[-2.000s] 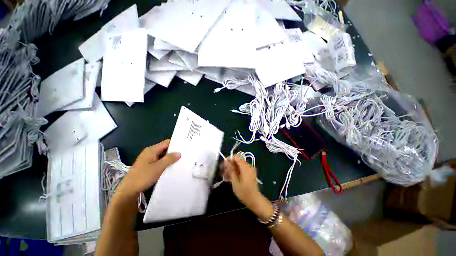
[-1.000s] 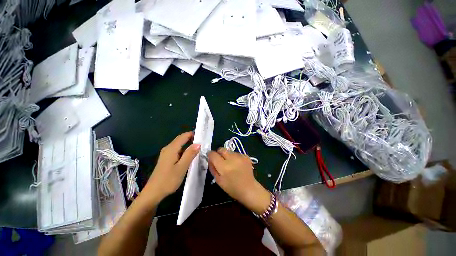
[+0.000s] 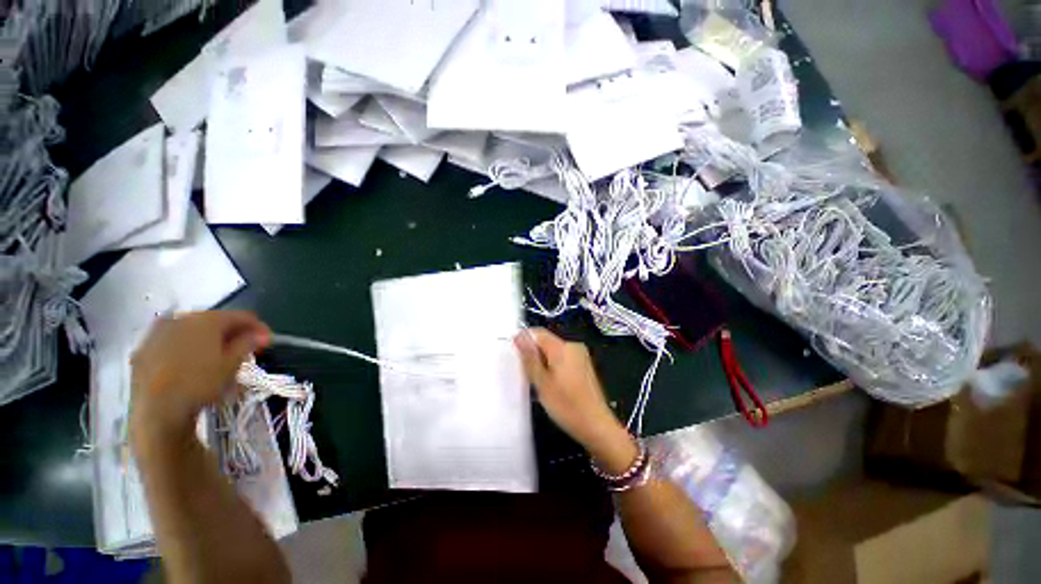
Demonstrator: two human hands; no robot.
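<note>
A white panel unit (image 3: 457, 428) lies or is held flat in front of me near the table's front edge. My right hand (image 3: 557, 371) grips its right edge. A thin white cable (image 3: 325, 343) runs from the panel's middle leftward to my left hand (image 3: 200, 371), whose fingertips pinch its end. My left hand is slightly blurred and above a stack of panels (image 3: 114, 491) at the left. A folded cable hank (image 3: 299, 428) hangs beside that stack, partly hidden by my left hand.
Many white panels (image 3: 497, 69) are spread along the back. Loose cables (image 3: 605, 228) lie right of centre, partly over a dark phone (image 3: 685, 299) with a red strap (image 3: 742, 382). A clear bag of cables (image 3: 868, 297) bulges at the right edge. Cardboard boxes (image 3: 947, 428) stand at the right.
The panel has turned from nearly edge-on to flat facing up. My left hand has let go of the panel and moved left, drawing the cable out. My right hand has shifted to the panel's right edge.
</note>
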